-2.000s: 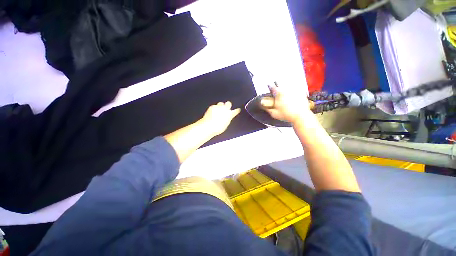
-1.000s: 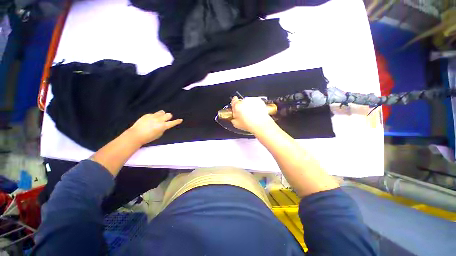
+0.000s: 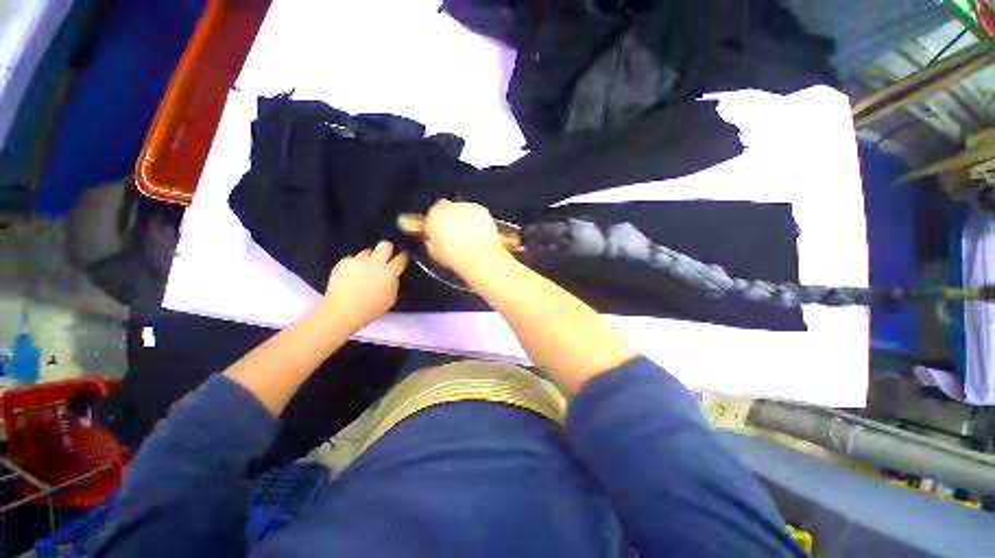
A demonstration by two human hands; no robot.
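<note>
Black trousers [image 3: 338,180] lie on the white table cover [image 3: 764,376], the wider end at the left and one straight leg [image 3: 698,234] running right. My right hand [image 3: 464,234] is closed on the tan handle of the steam iron [image 3: 442,262], which rests on the trousers near the upper leg. The wrapped hose [image 3: 666,262] runs right from the iron over the leg. My left hand [image 3: 366,289] lies on the cloth just left of the iron, near the front edge, fingers partly curled; whether it pinches the cloth is unclear.
A black cloth heap [image 3: 622,71] lies at the far side. An orange-red tray [image 3: 202,109] is at the table's left end. Black cloth with a white ticket [image 3: 150,337] hangs low at left, near a red basket [image 3: 66,436] and a blue one [image 3: 289,490].
The iron and my right hand have moved left along the leg from the hem end towards the wider end. My left hand has also moved left along the cloth. The view has shifted left.
</note>
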